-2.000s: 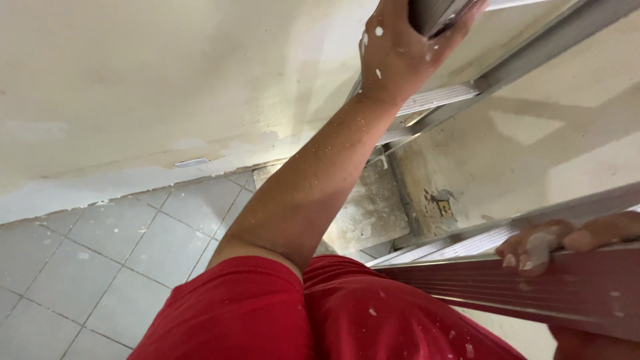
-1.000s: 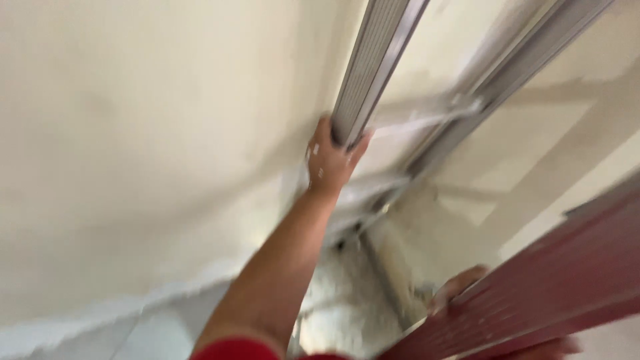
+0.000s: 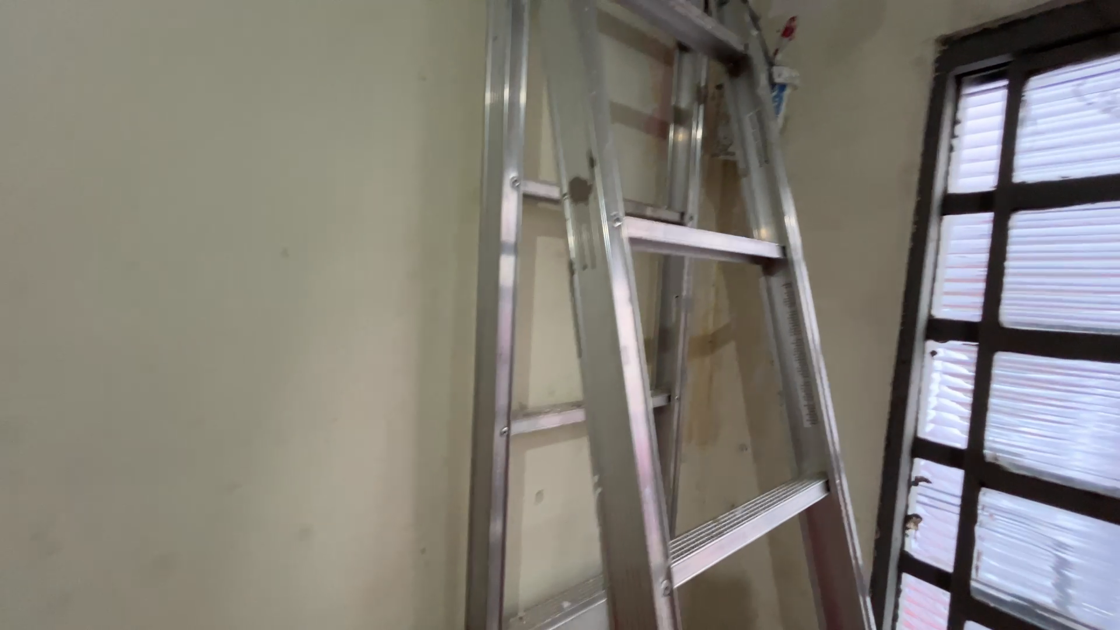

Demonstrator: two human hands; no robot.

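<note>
An aluminium stepladder (image 3: 626, 332) stands upright in the head view, right of the middle, with its two legs sections spread apart. Its front section has a flat ribbed step (image 3: 748, 529) low down and a narrower rung (image 3: 704, 238) above. The rear section (image 3: 497, 306) rises close to the painted wall. Grey and dark marks show on the near side rail. Neither of my hands is in the frame now, so what they hold or touch is hidden.
A plain painted wall (image 3: 236, 306) fills the left side. On the right is a dark metal-framed window or door (image 3: 993, 332) with ribbed glass panes. A small object with a red top (image 3: 787, 31) is near the ladder's upper right.
The view has swung up from the floor to the ladder and the framed glass. Both hands, seen earlier on metal ladder parts, are out of view.
</note>
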